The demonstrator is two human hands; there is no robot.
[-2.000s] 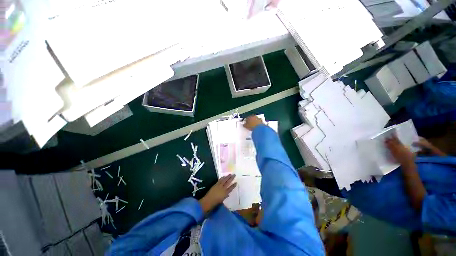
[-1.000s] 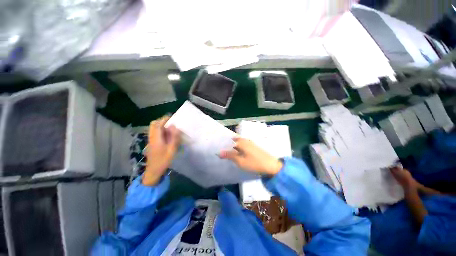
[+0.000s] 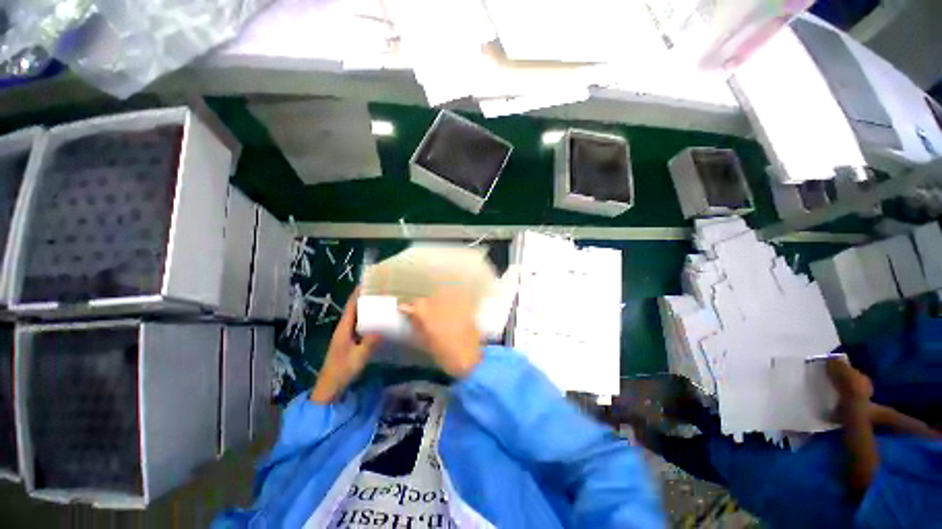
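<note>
A partly folded carton (image 3: 429, 271), cream inside and white outside, is held up in front of my chest, blurred by motion. My left hand (image 3: 348, 341) grips its left end from below. My right hand (image 3: 446, 325) lies on its near side, fingers at a white end flap. Some fingers of both hands are hidden behind the card. A neat pile of flat white box blanks (image 3: 568, 315) lies just right of my hands on the green surface.
Foam-lined boxes (image 3: 103, 217) stand stacked at left. Thin white strips (image 3: 322, 300) litter the green surface. Small dark-lined boxes (image 3: 594, 170) stand beyond the pale strip. A staggered carton pile (image 3: 759, 331) lies at right by another worker's hand (image 3: 852, 382). A shelf with white sheets runs ahead.
The white sheet taken from the pile has gone from flat to partly folded, its cream inside now showing. Both hands have come closer together. The view has shifted, showing more of the left boxes.
</note>
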